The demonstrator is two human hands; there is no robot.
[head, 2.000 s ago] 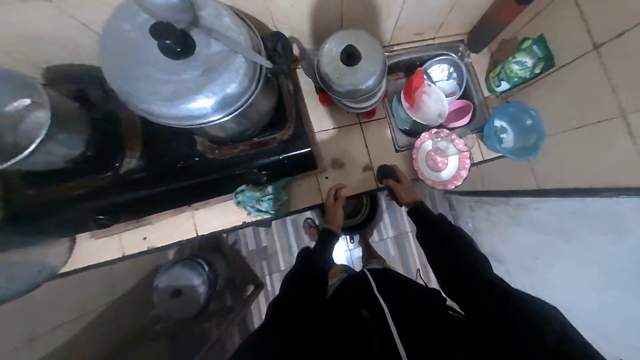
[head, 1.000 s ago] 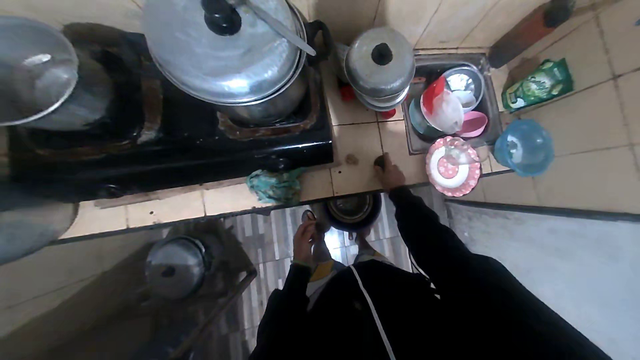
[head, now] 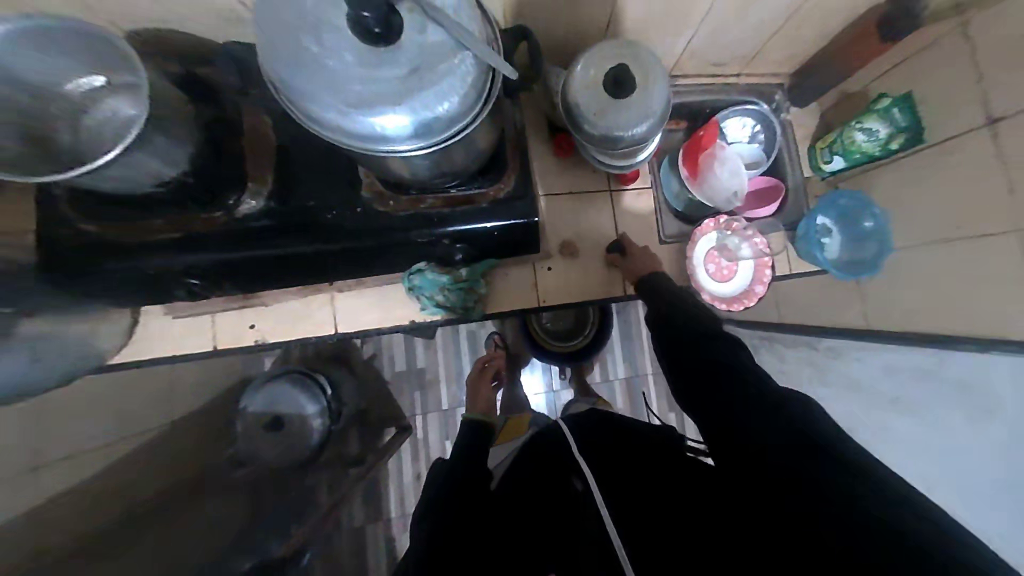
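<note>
My right hand (head: 638,260) rests on the tiled counter (head: 580,280), its fingers closed around a small dark object (head: 615,247) that I cannot identify. A brownish spot (head: 569,249) lies on the tile left of it. My left hand (head: 485,382) hangs below the counter's front edge, over the floor; whether it holds anything is unclear. Above it on the counter edge lies a crumpled green cloth or bag (head: 450,288). To the right of my right hand are a pink-rimmed plate (head: 730,290) and a clear glass (head: 750,240).
A black stove (head: 320,248) bears a large lidded aluminium pot (head: 384,88). A smaller lidded pot (head: 614,112) stands left of the sink (head: 668,228), which holds bowls. A blue plastic bowl (head: 845,234) and green pouch (head: 868,136) are at right. A dark round basin (head: 566,332) is on the floor.
My left hand has moved down from the counter edge to over the floor. My right hand stays on the counter with the dark object. The view has shifted somewhat.
</note>
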